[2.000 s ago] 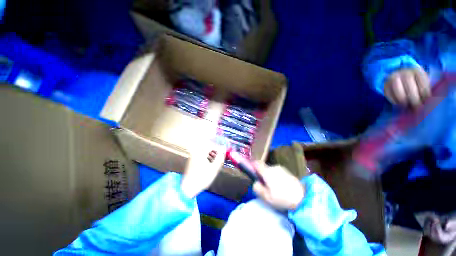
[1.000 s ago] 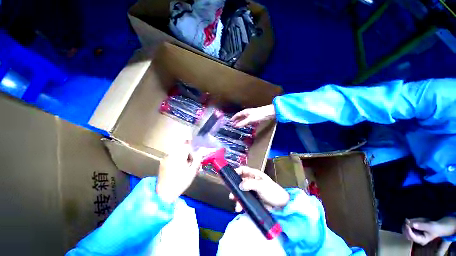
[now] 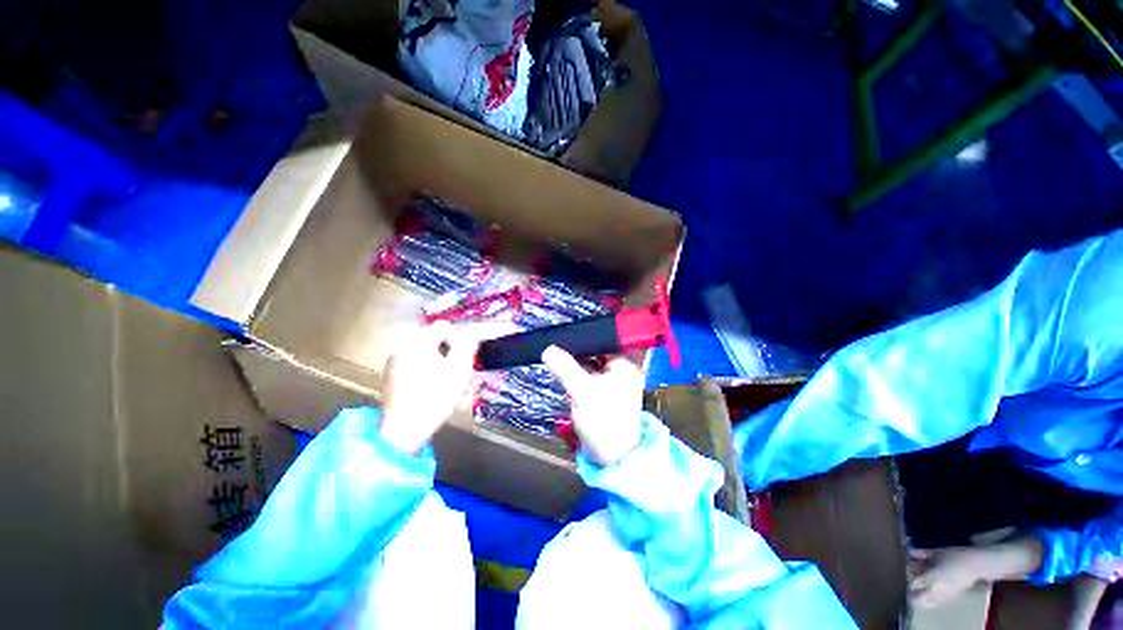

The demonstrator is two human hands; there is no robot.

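Observation:
A black hand pump (image 3: 554,343) with a red T-shaped handle at its right end lies nearly level in front of me. My left hand (image 3: 425,375) closes on its left end, where pale, bag-like plastic seems to show. My right hand (image 3: 601,396) grips the pump from below near the handle. Both hands are over the near side of the open packing carton (image 3: 517,172). Inside, glossy bagged pumps (image 3: 437,261) with red ends lie in two columns, and a red-ended bagged one lies between them. My hands and the pump hide part of the right column.
A carton with crumpled white, red and grey plastic (image 3: 468,55) stands beyond. A printed carton (image 3: 74,406) is at lower left. A supply carton (image 3: 837,523) stands at right, with a co-worker's blue sleeve (image 3: 899,357) reaching into it. Another hand (image 3: 973,569) is at lower right.
The pump has turned from slanting with its T-handle at upper left to nearly level with the handle at right. The co-worker's arm has left the packing carton for the supply carton.

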